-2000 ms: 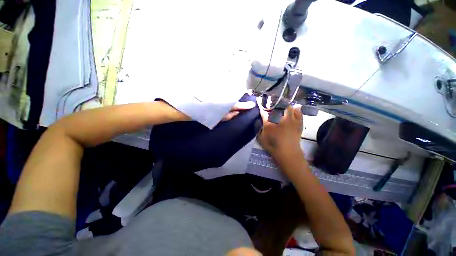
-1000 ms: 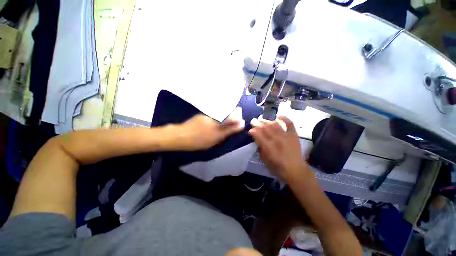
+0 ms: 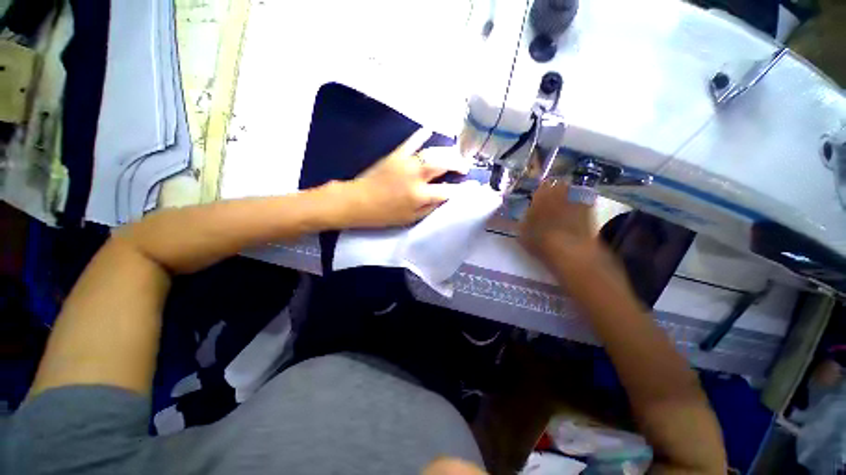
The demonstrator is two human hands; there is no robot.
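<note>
A navy fabric panel (image 3: 357, 133) lies on the machine bed left of the needle. A white panel (image 3: 450, 234) lies over its near part and reaches the table's front edge. My left hand (image 3: 399, 190) rests on the fabric with its fingertips close to the presser foot (image 3: 499, 174); whether it pinches the cloth is unclear. My right hand (image 3: 559, 221) is blurred, just right of the presser foot under the machine head, with its fingers partly hidden. I cannot tell if it holds anything.
The white sewing machine (image 3: 649, 93) fills the upper right. A black smartphone (image 3: 649, 255) lies right of my right hand, partly behind the forearm. A thin dark tool (image 3: 733, 320) lies farther right. Stacked pale and navy pieces (image 3: 139, 102) lie at the left.
The navy panel has moved up the bed and now lies flatter, with the white panel turned over its near part. My right hand has moved right, away from my left hand.
</note>
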